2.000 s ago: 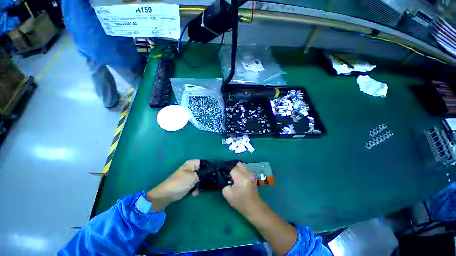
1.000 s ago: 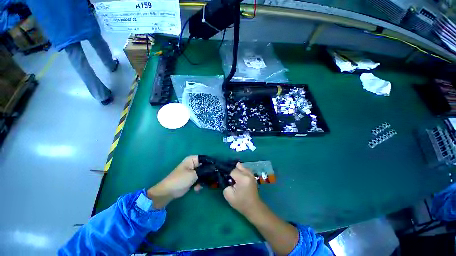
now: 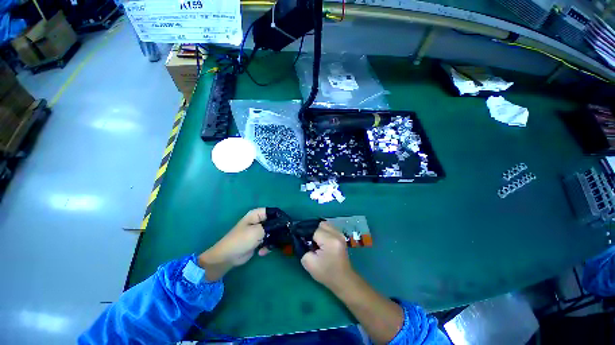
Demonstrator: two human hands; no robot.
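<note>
The assembly jig (image 3: 357,229), grey on top with an orange lower edge, lies on the green bench; its right end shows, with small silver and dark pieces in it. My left hand (image 3: 251,232) and my right hand (image 3: 324,248), both with black finger coverings, meet over its left part and hide it. The fingertips are bent together; whether a small piece is between them cannot be made out. A loose pile of silver-white pieces (image 3: 324,191) lies just above the jig.
A black divided parts tray (image 3: 404,180) holds small pieces, with an electric screwdriver (image 3: 344,122) across its top. A bag of screws (image 3: 278,147), a round white disc (image 3: 233,155) and a black power strip (image 3: 219,106) are at left. Silver rows (image 3: 516,183) lie at right.
My hands stay over the jig; the fingers have shifted slightly, with the left fingertips a little higher. The person walking in the aisle at left has moved away, nearly out of view.
</note>
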